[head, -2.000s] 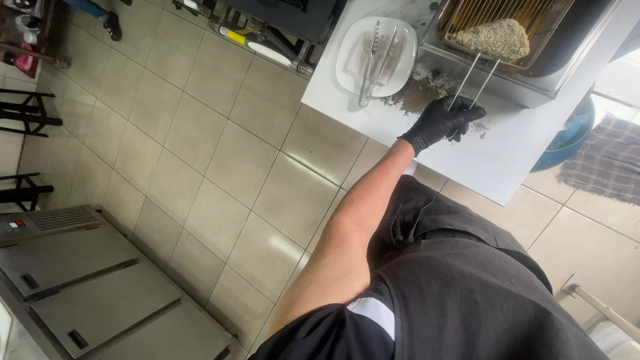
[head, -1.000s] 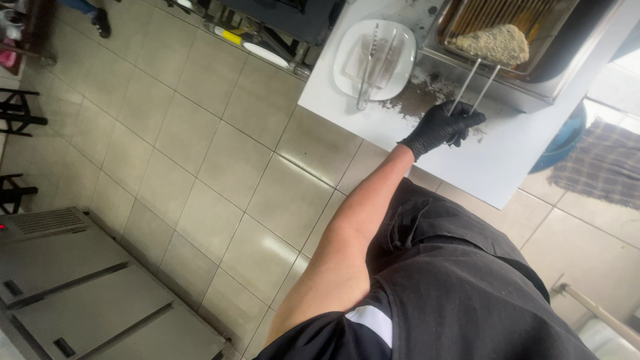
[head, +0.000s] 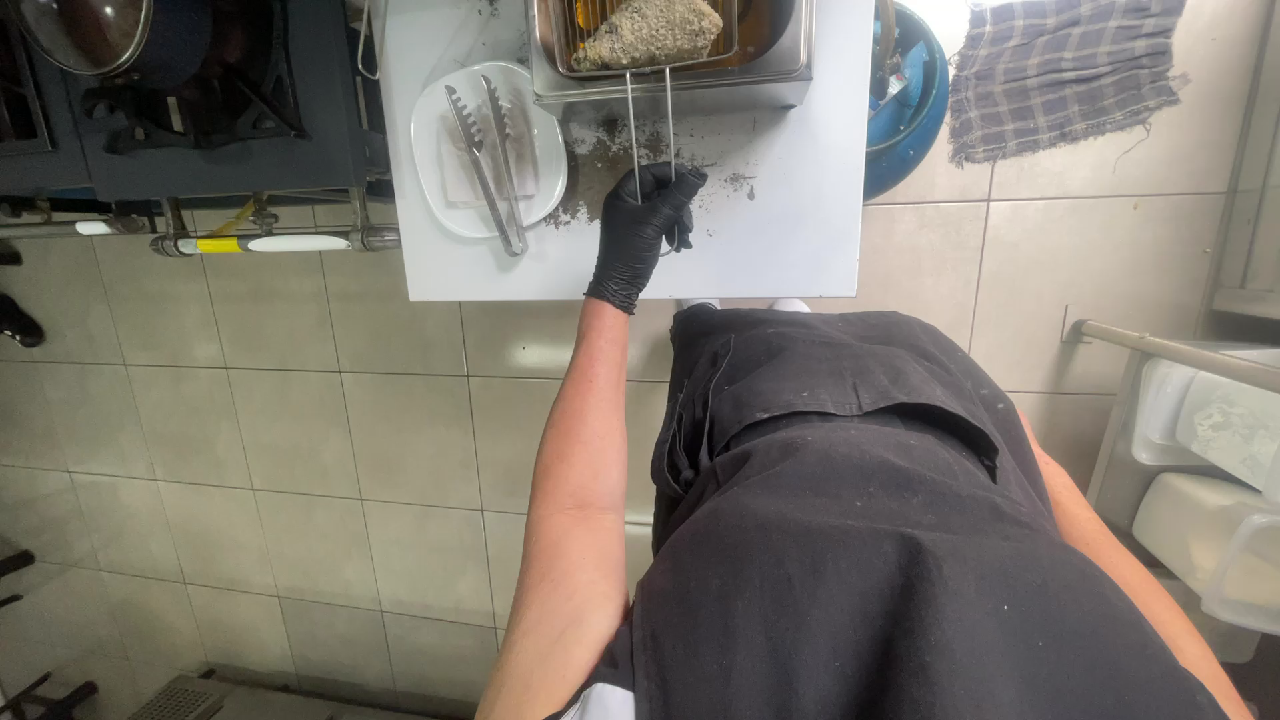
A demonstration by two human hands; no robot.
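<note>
My left hand (head: pixel 645 225), in a black disposable glove, grips the wire handle (head: pixel 651 130) of a fryer basket. A coated, breaded piece of food (head: pixel 650 33) rests in that basket, which sits over the steel fryer tank (head: pixel 790 60) at the top. Left of the hand, metal serrated tongs (head: pixel 490 165) lie across a white plate (head: pixel 428 150) with a paper napkin (head: pixel 460 180) on it. My right hand is out of sight; only the right forearm shows, beside the dark apron at the lower right.
Dark residue (head: pixel 600 150) marks the white tabletop (head: pixel 780 240). A stove (head: pixel 230 150) with a lidded pot (head: pixel 85 30) is at the upper left. Right of the table are a blue bin (head: pixel 905 150), a checked cloth (head: pixel 1065 75) on the floor and plastic containers (head: pixel 1200 540). A shoe (head: pixel 18 322) shows far left.
The view has turned, bringing the stove pot and right-side containers into sight. My left hand keeps its grip on the basket handle, with the coated food still in the basket.
</note>
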